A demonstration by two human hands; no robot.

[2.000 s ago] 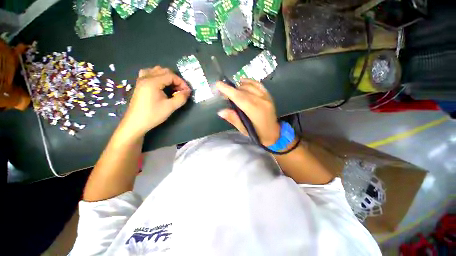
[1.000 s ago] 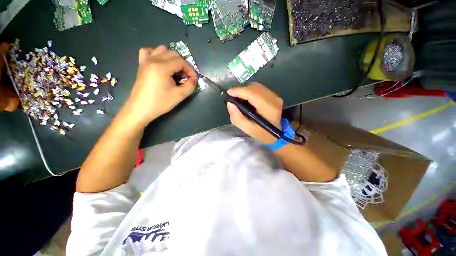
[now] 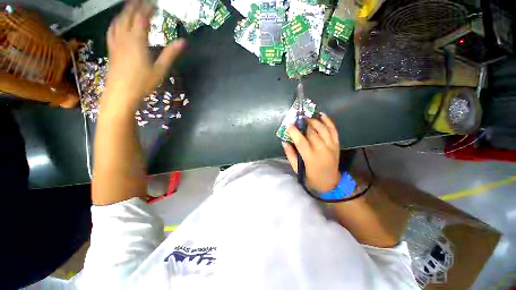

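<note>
My left hand (image 3: 136, 54) is blurred, with its fingers spread, beside the set-aside green-and-white boards (image 3: 195, 12) and above the heap of small components. No held thing shows in it. My right hand (image 3: 318, 148), with a blue wristband (image 3: 342, 188), holds the black soldering iron (image 3: 300, 122), its metal tip pointing to the back. A single circuit board (image 3: 286, 121) lies flat beneath the iron and fingers, partly hidden. A pile of overlapping boards (image 3: 300, 39) lies behind it.
The component heap (image 3: 164, 107) lies left, by the orange fan (image 3: 34, 56). At right are the dark scrap tray (image 3: 390, 62), yellow tip cleaner tin (image 3: 452, 110) and black soldering station (image 3: 475, 42) with a red light. An open cardboard box (image 3: 469, 249) is on the floor.
My left hand has moved from the middle to the back left and opened. The board between my hands is gone from there. My right hand with the iron is now over the other board.
</note>
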